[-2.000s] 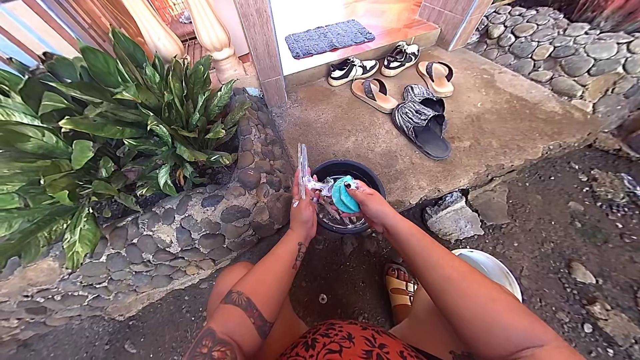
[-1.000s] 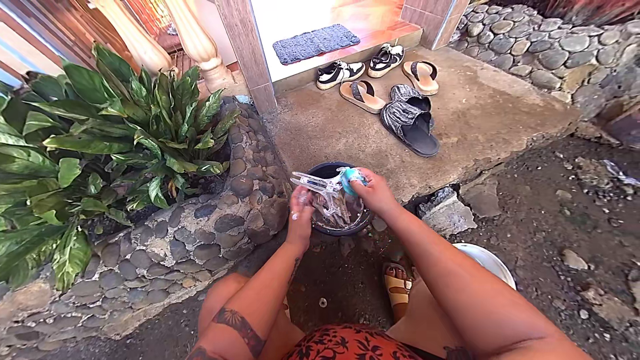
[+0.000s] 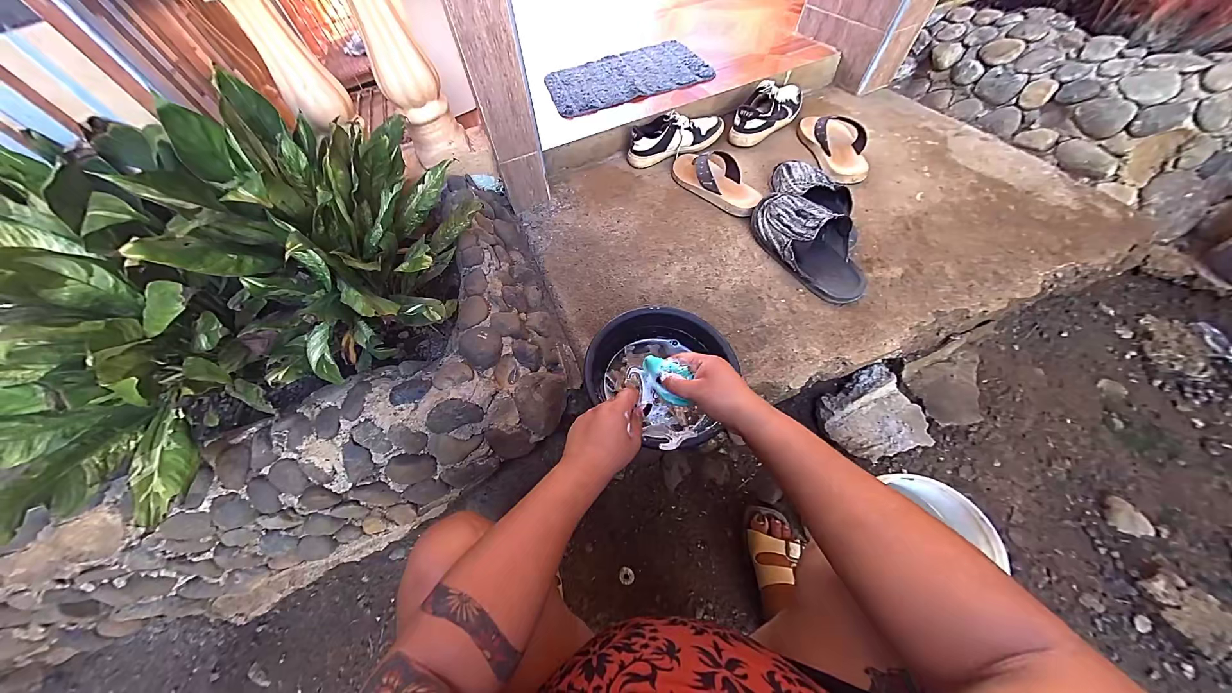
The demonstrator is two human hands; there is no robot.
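A black plastic basin [image 3: 597, 361] holds soapy water and several things in it, partly hidden by my hands and foam. Over it, my right hand [image 3: 710, 387] grips a turquoise sponge or cloth [image 3: 664, 377] covered in suds. My left hand [image 3: 608, 431] is closed on a clear or whitish foamy item [image 3: 639, 381], pressed against the sponge; its exact kind cannot be told. Both hands are close together at the basin's near side.
Black-and-white sneakers [image 3: 674, 138], tan sandals [image 3: 717, 185] and black slides [image 3: 808, 236] lie on the concrete step [image 3: 626, 260] beyond. A stone planter wall [image 3: 462, 404] borders the left. A white basin [image 3: 948, 510] stands at right, near a broken concrete chunk [image 3: 874, 414].
My hands have lowered toward the basin. The clear foamy item stood upright in my left hand two seconds ago, then tilted across above the basin; now it is mostly hidden between my hands.
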